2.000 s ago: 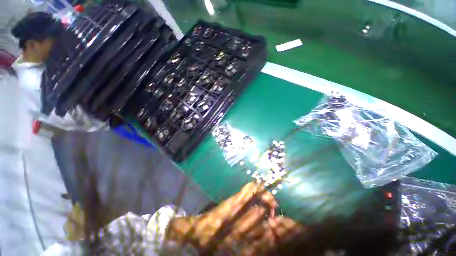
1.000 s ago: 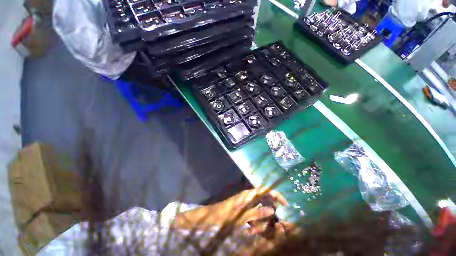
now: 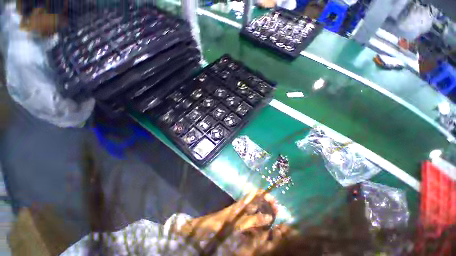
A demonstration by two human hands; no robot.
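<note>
My left hand [image 3: 232, 217], in a pale sleeve, is at the bottom middle, past the bench's near edge, with fingers bent. Blur and dark strands across the view hide what it holds. Skin just right of it [image 3: 280, 237] may be part of my right hand, mostly hidden. A loose pile of tiny white and dark parts [image 3: 280, 175] lies on the green bench beyond the fingers. A small clear bag of tiny parts [image 3: 247, 151] lies left of it. A black tray [image 3: 220, 109] holds watch cases in square pockets; its near corner pocket [image 3: 204, 148] looks pale, without a case.
Tall stacked black trays [image 3: 130, 55] stand at left, beside a person in a pale sleeve [image 3: 40, 95]. Crumpled clear plastic [image 3: 345, 160] lies right of the pile, more plastic [image 3: 385, 202] nearer me. A red crate-like object [image 3: 437, 200] is at right. Another filled tray [image 3: 282, 31] is farther back.
The camera view has turned, so the tray and small parts appear farther left than one second ago, and more of the red object shows. My left hand stays low in the middle.
</note>
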